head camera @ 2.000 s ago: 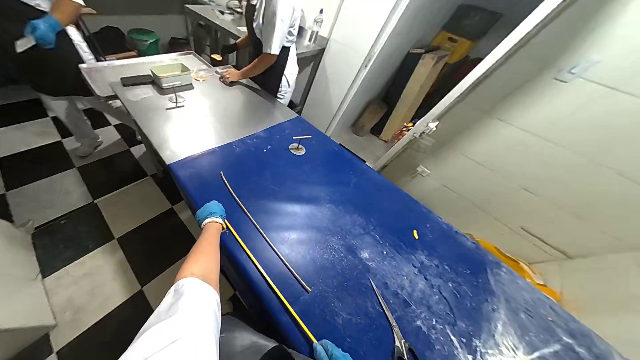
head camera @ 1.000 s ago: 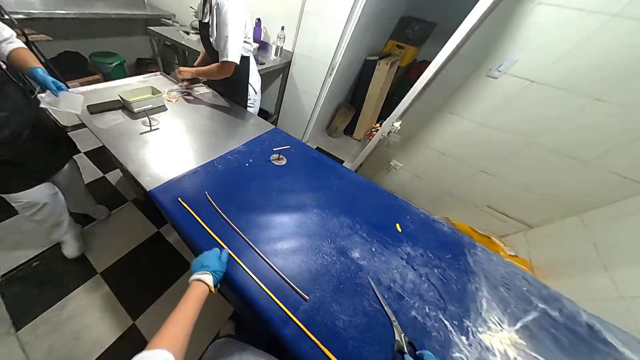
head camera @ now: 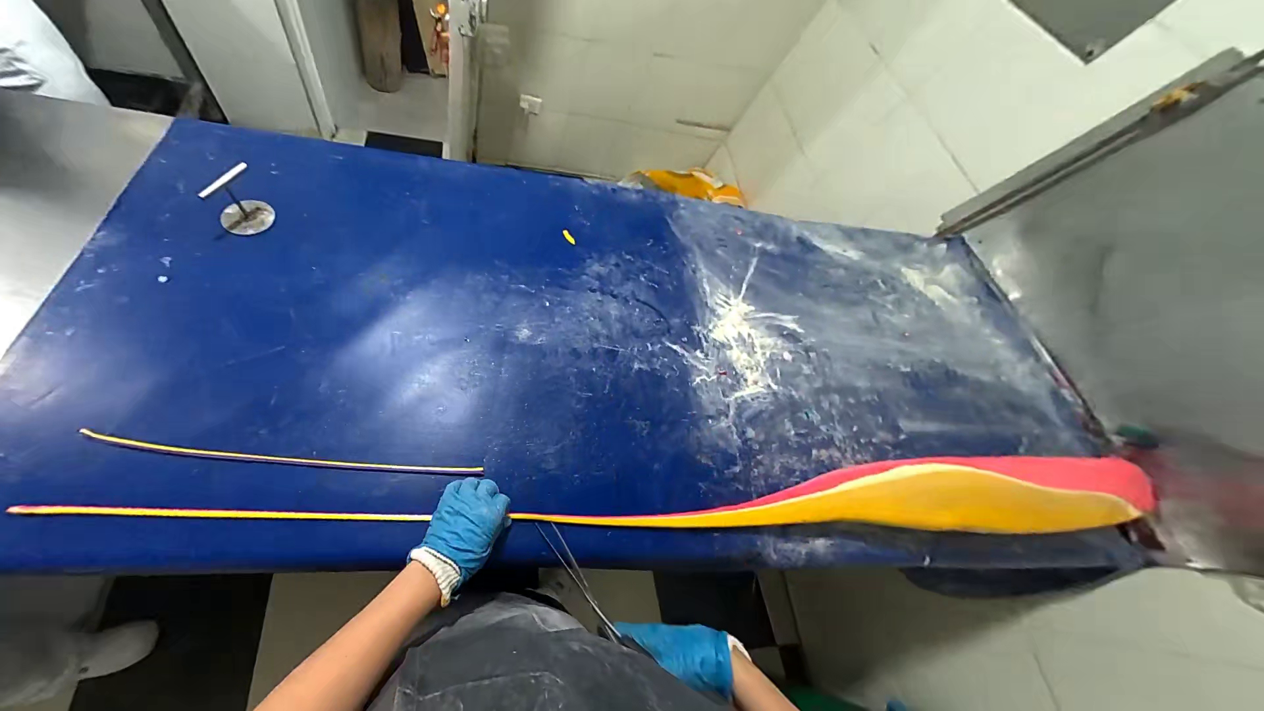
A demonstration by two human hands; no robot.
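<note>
My left hand (head camera: 464,525), in a blue glove, is closed on a thin yellow and red candy rope (head camera: 247,514) lying along the table's near edge. To the right this rope widens into a thick red, cream and yellow mass (head camera: 948,497). A shorter yellow and dark strip (head camera: 276,459) lies just beyond it, its right end near my fingers. My right hand (head camera: 681,652), also gloved, holds a pair of scissors (head camera: 578,578) low by my apron, with the blades pointing up to the rope and slightly apart. The fingers of that hand are partly hidden.
The blue tabletop (head camera: 326,326) carries white powder smears at right, a small yellow piece (head camera: 569,237) and a round metal stamp (head camera: 248,217) with a handle. A metal counter (head camera: 59,188) adjoins at left. A steel panel (head camera: 1145,316) stands at the right end. Another person's clothing shows top left.
The scissors lay on the table before; my right hand now holds them near my body. The view has swung strongly right, bringing the thick mass into sight.
</note>
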